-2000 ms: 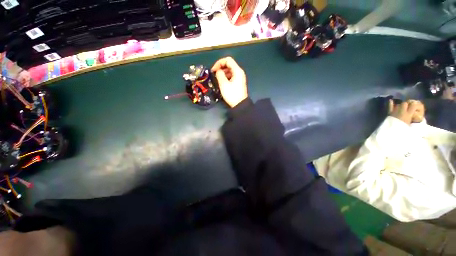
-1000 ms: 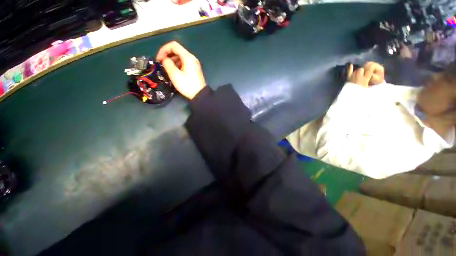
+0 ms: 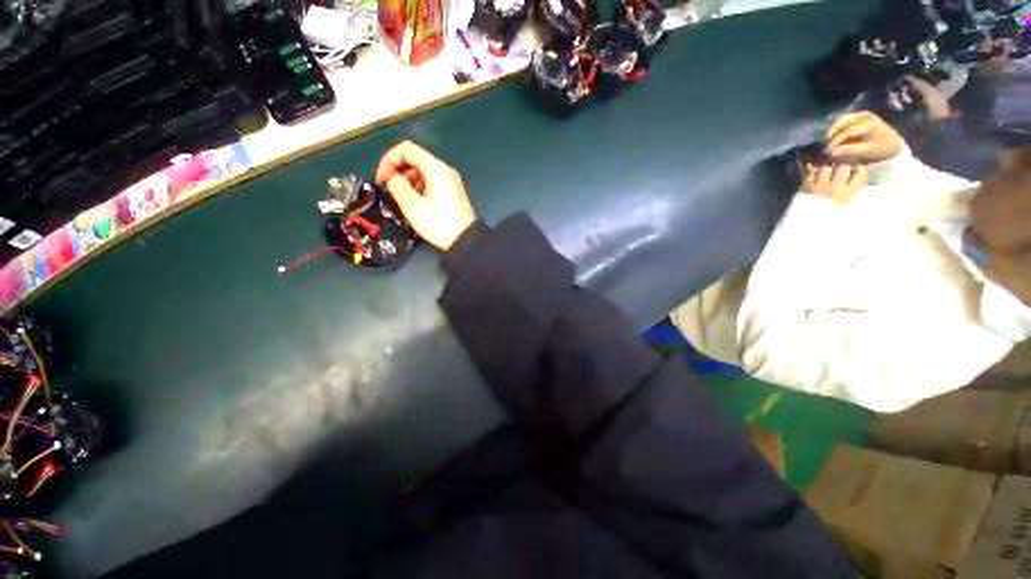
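Note:
A round black camera housing (image 3: pixel 390 243) lies open side up on the dark green mat. Red, orange and yellow wires show inside it. A small silvery module (image 3: pixel 343 195) sits at its upper left edge, and a thin red lead with a pale tip (image 3: pixel 282 269) extends left onto the mat. My right hand (image 3: pixel 427 195), bare with a dark sleeve, has its thumb and fingers pinched at the housing's upper right rim; the fingertips are partly hidden. My left hand is out of the picture.
Wired black units (image 3: pixel 40 430) lie at the left edge, others (image 3: pixel 588 57) at the far edge. Black trays (image 3: pixel 113 102) and a black device (image 3: pixel 288 74) stand on the raised shelf (image 3: pixel 351 102). A person in white (image 3: pixel 859 294) works at the right; cardboard boxes (image 3: pixel 904 509) lie below.
The view has shifted, so the bench contents appear further left than two seconds ago. My right hand stays at the housing's rim. The neighbouring person's hands have moved slightly.

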